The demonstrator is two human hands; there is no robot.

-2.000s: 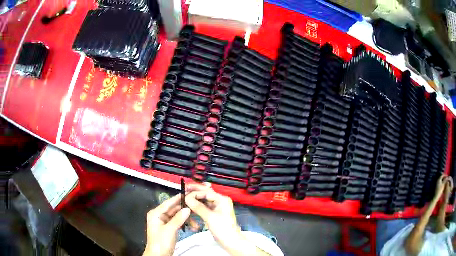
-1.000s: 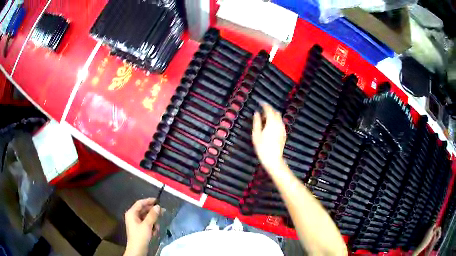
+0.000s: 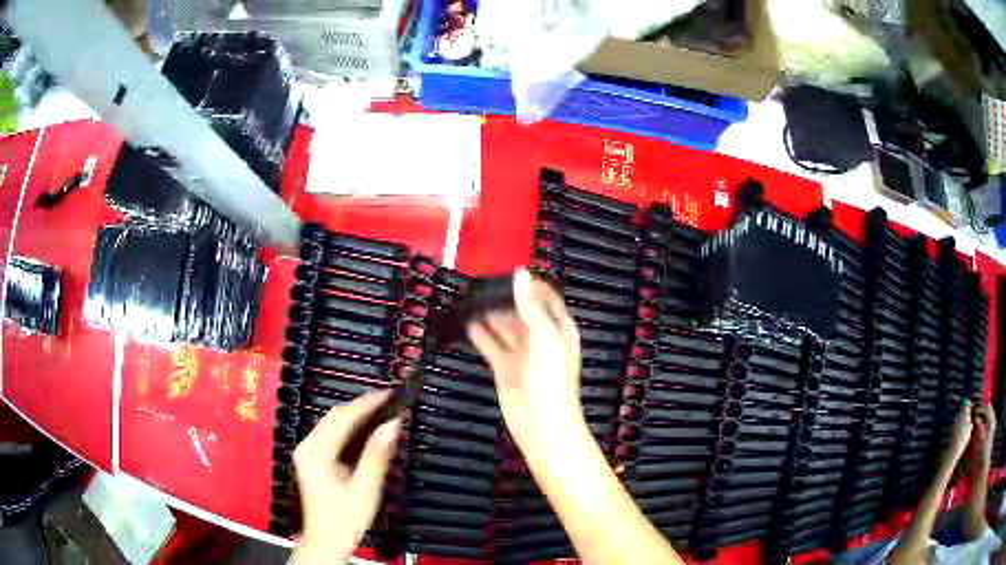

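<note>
Long columns of black handle-like bars (image 3: 458, 441) lie side by side on the red bench, with red showing between them. My left hand (image 3: 351, 469) is low over the left-hand columns, its fingers closed around a dark bar (image 3: 388, 411) that slants up to the right. My right hand (image 3: 537, 348) is above the top of the second column, its fingers on a blurred dark piece (image 3: 485, 296); how many bars this is cannot be told.
Glossy wrapped stacks (image 3: 166, 281) stand left of the slanting metal post (image 3: 166, 121). A small bundle (image 3: 33, 296) and a tagged bar (image 3: 66, 190) lie far left. A wrapped pack (image 3: 772, 276) tops the right columns. Behind are a white sheet (image 3: 392, 157) and blue bin (image 3: 651, 107). Another person's hands (image 3: 971, 430) are at right.
The view has shifted. My left hand has moved from the bench's front edge onto the rows with its bar. My right hand, over the rows a second ago, now has a dark piece at its fingers.
</note>
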